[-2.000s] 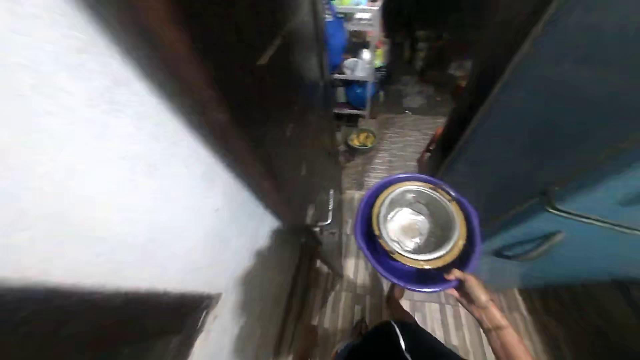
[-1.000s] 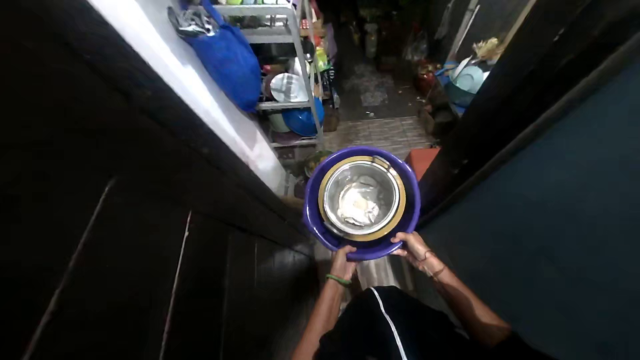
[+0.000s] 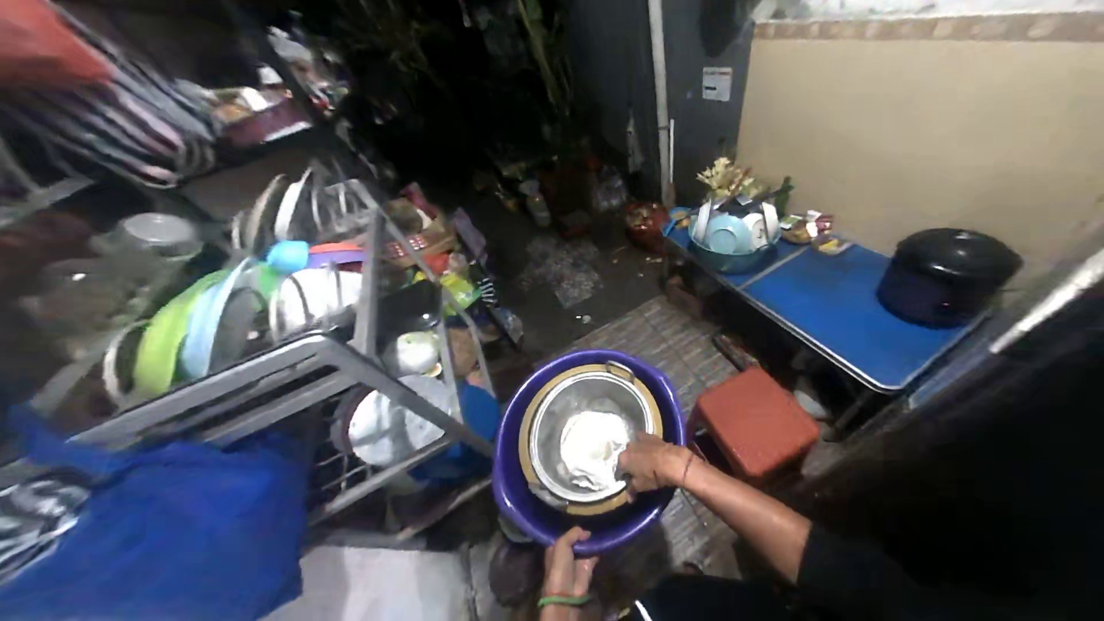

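Note:
A purple plastic basin (image 3: 514, 500) is held up in front of me, with a tan-rimmed round vessel (image 3: 528, 431) nested inside. Within that sits a metal pot (image 3: 552, 405) holding something whitish and shiny that I cannot make out. My left hand (image 3: 569, 565), with a green band at the wrist, grips the basin's near rim. Over the right side of the pot, my right hand (image 3: 653, 466) has its fingers at the pot's inner edge; the fingertips are partly hidden, and whether they hold anything does not show.
At left stands a metal dish rack (image 3: 345, 362) with plates and bowls, and a blue bag (image 3: 181, 526) hangs before it. A red stool (image 3: 757, 423) is right of the basin. Beyond it, a blue table (image 3: 828, 297) bears a dark lidded pot (image 3: 947, 276) and a basin of dishes (image 3: 733, 241).
My right hand has moved from the basin's rim to the pot inside it. The view has moved past the dark doorway, and the rack and blue table now show more fully.

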